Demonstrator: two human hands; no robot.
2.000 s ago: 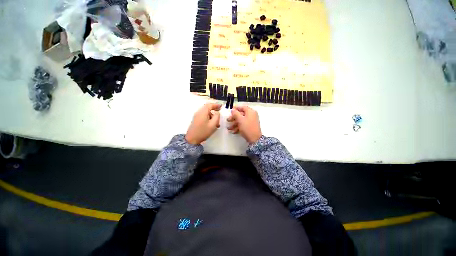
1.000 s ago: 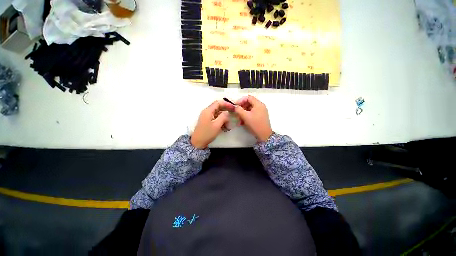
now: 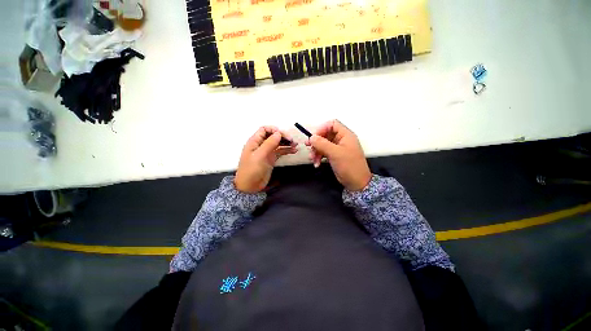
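My right hand (image 3: 343, 152) pinches a short black strip (image 3: 302, 130) between thumb and fingers; the strip's free end points up and left. My left hand (image 3: 260, 158) pinches a small dark piece (image 3: 285, 141), mostly hidden by the fingers. The hands are a little apart over the table's front edge. Black strip tabs (image 3: 340, 59) stand in a row along the near edge of the yellow board (image 3: 285, 26), with a gap left of centre. More strips (image 3: 203, 42) line its left edge.
Loose black strips (image 3: 94, 90) lie heaped at left beside white cloth (image 3: 97, 48) and an open cardboard box (image 3: 40, 72). A bottle with an amber base (image 3: 129, 18) is behind. Clear bags (image 3: 40, 126) are far left. A small ring with blue wrap (image 3: 478, 77) lies at right.
Two strips left the row's gap for my hands. The hands came together, then moved slightly apart, each with a piece. The view has shifted and turned, and the black pile is out of view.
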